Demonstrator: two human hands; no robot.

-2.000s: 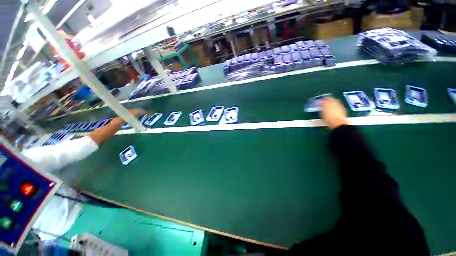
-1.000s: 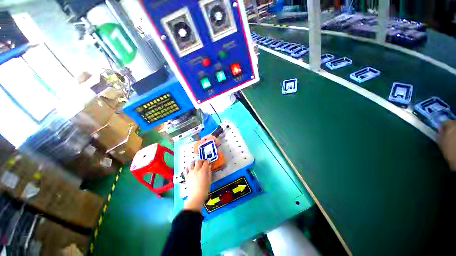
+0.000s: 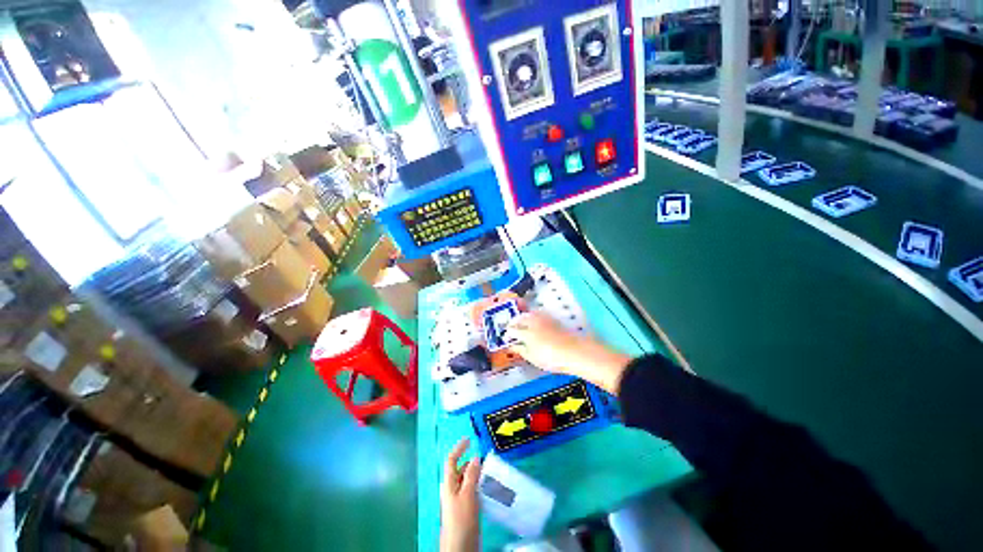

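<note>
A housing panel (image 3: 501, 323) with a white rim and dark middle is at the orange fixture (image 3: 483, 309) on the silver-white press plate (image 3: 457, 395). My right hand (image 3: 544, 342) reaches in from the right, its fingers gripping the panel's right edge and covering part of it. My left hand (image 3: 461, 501) is low in front of the press base, cut off by the lower edge. It holds a flat pale piece (image 3: 515, 497) with a small grey patch between thumb and fingers. The press base (image 3: 542, 421) shows its yellow arrows below the plate.
The control box (image 3: 561, 102) hangs above the turquoise bench (image 3: 625, 458). The heat press (image 3: 442, 199) stands behind the plate. The green conveyor (image 3: 798, 313) with several housings runs along the right. A red stool (image 3: 364, 361) and brown cartons (image 3: 275, 280) are at the left.
My right hand has moved from the belt to the fixture. My left hand has left the fixture and now holds the pale piece lower down. The view has shifted, with the press further right.
</note>
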